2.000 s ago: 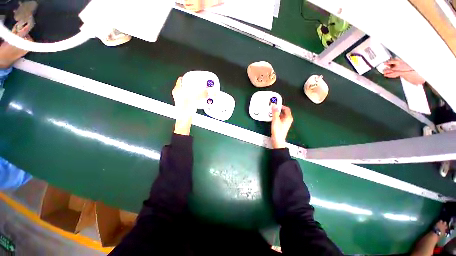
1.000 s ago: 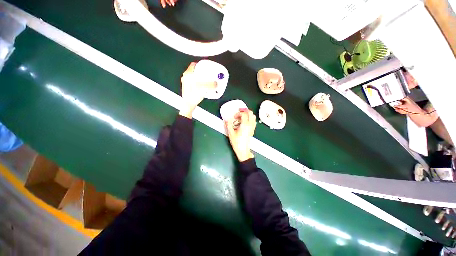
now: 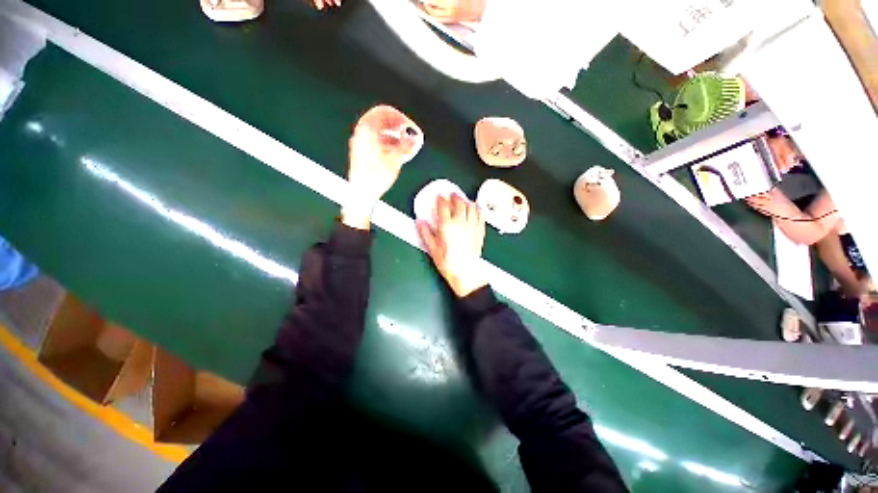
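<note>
My left hand [image 3: 371, 166] holds a white electronic unit [image 3: 409, 144] over the dark green belt, its round display window dark at the right edge. My right hand [image 3: 454, 236] lies with fingers spread on a second white unit [image 3: 433, 195] by the guide rail; the fingers cover much of it. Touching or very near it on the right lies a third unit [image 3: 505, 206], face up with a dark window. A cream unit with two pegs [image 3: 500, 142] lies behind it, and another [image 3: 597, 194] farther right.
The guide rail [image 3: 258, 147] runs diagonally between belt and glossy green worktop. A grey frame upright [image 3: 732, 356] juts in at right. A white curved arm [image 3: 424, 43] hangs at top. Another unit [image 3: 232, 9] lies top left. Other people's hands, a green fan [image 3: 710, 104] and floor boxes [image 3: 197, 400] also show.
The left-hand unit's lit window has gone dark. My right hand has left the unit at right, moved left to another and now lies flatter on it. The view has shifted.
</note>
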